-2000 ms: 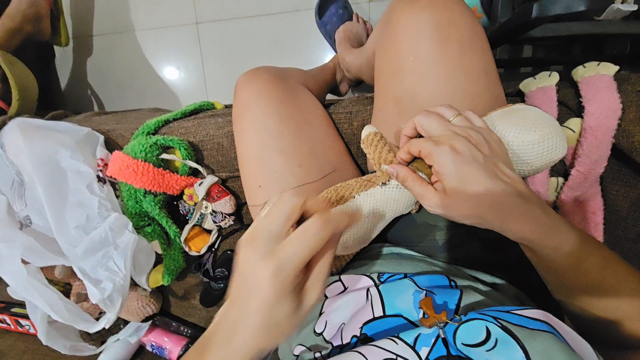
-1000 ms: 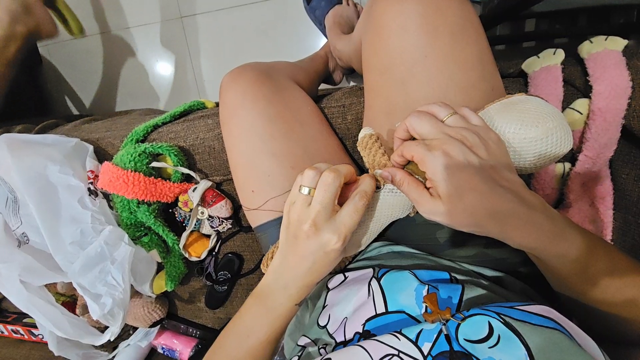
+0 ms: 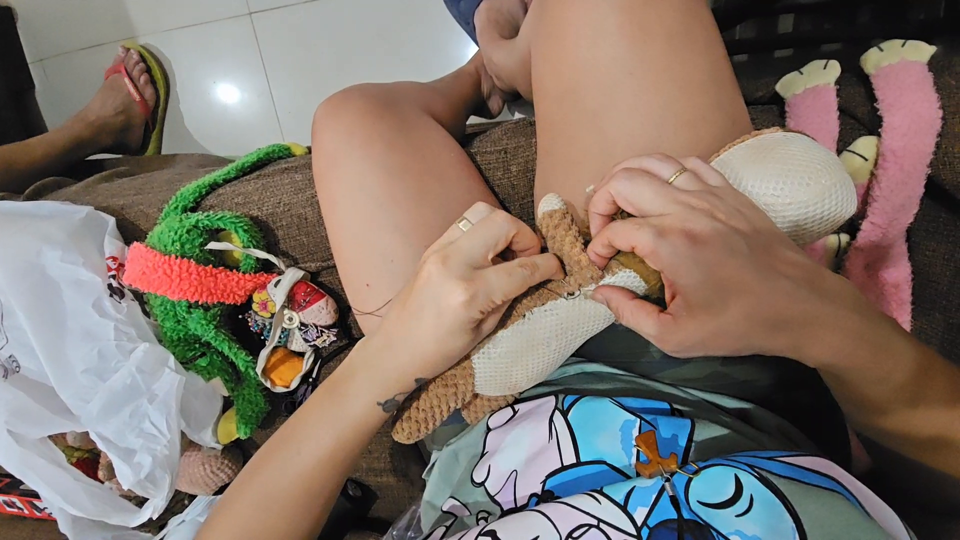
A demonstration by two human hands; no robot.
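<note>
A crocheted stuffed toy in brown and cream yarn (image 3: 536, 349) lies across the lap, its rounded cream end (image 3: 787, 180) at the right. My left hand (image 3: 480, 281) pinches at the brown yarn beside the toy's small upright limb (image 3: 562, 236); a thin dark thread (image 3: 373, 309) trails near that hand. Whether a needle is between the fingertips cannot be told. On the other side of the limb, my right hand (image 3: 675, 247) grips the toy's body, with its thumb on the cream edge.
Left on the brown sofa (image 3: 292, 195) are a fuzzy green toy with a coral band (image 3: 199, 281), a small pouch with pins and beads (image 3: 292, 315) and a white plastic bag (image 3: 82, 322). Pink fuzzy toy limbs (image 3: 892, 172) lie right. Another person's sandalled foot (image 3: 135, 90) is upper left.
My left hand was blurred and farther from the limb two seconds ago; it is now at the toy beside it. The other person's foot has come into fuller view at the upper left.
</note>
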